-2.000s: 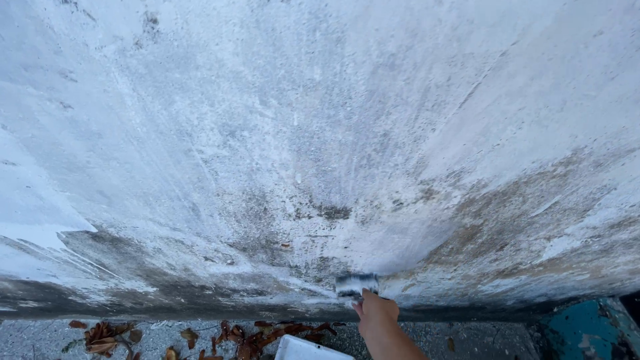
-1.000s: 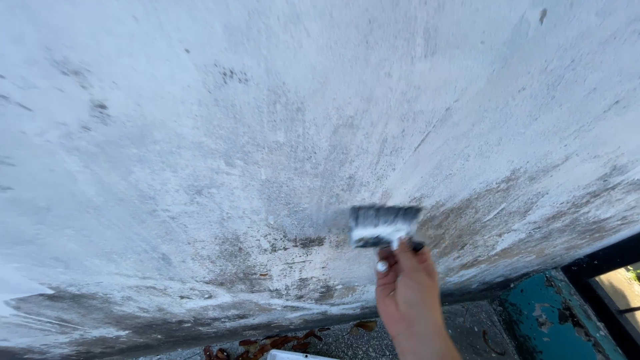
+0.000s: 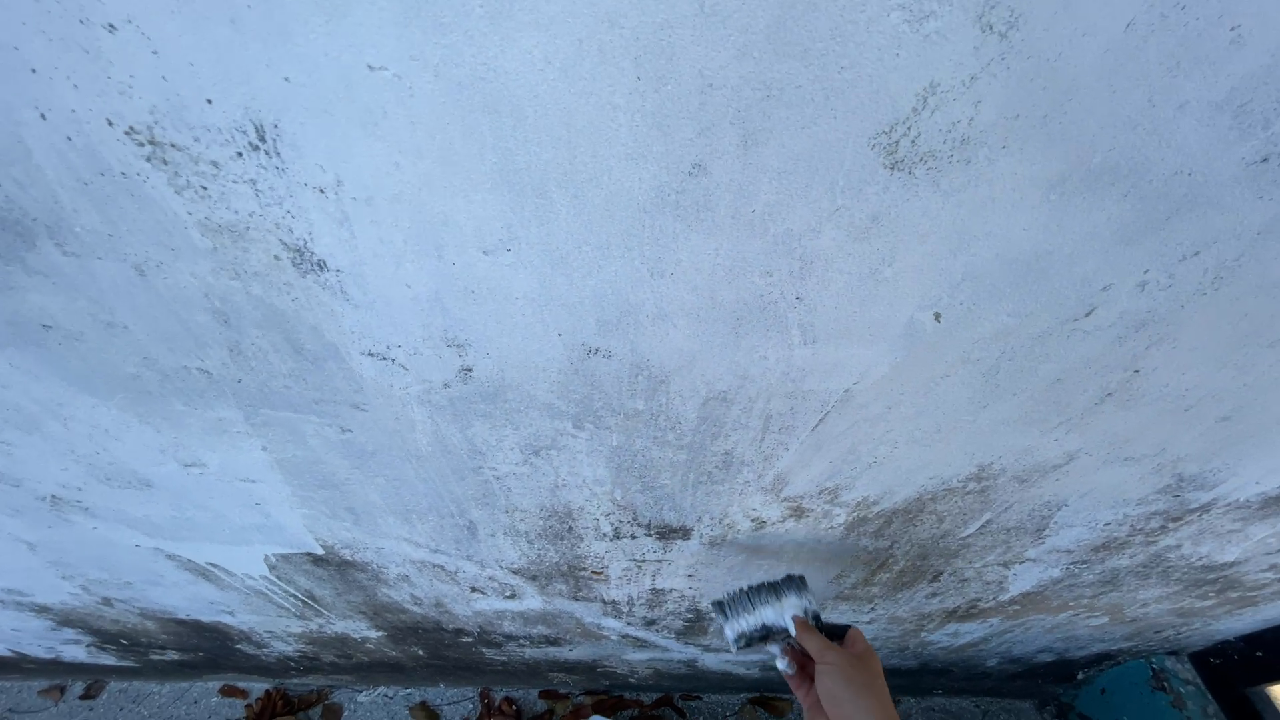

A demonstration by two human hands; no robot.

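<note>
My right hand [image 3: 838,672] enters at the bottom, right of centre, closed on the dark handle of a wide paintbrush [image 3: 765,612]. White paint coats the brush's dark bristles, which lie at the lower part of a stained wall [image 3: 620,300]. Just above the brush is a smooth pale patch, with brown and black stains on both sides of it. White paint also marks my fingertips. My left hand is out of view.
Dry brown leaves [image 3: 285,703] lie on rough grey ground [image 3: 170,705] along the wall's foot. A chipped teal surface [image 3: 1125,692] stands at the bottom right, beside a dark frame [image 3: 1235,665]. A sliver of something white shows at the bottom edge.
One second ago my right hand held the brush higher on the wall; it has since moved down. The view has shifted upward, and the white object at the bottom is nearly out of sight.
</note>
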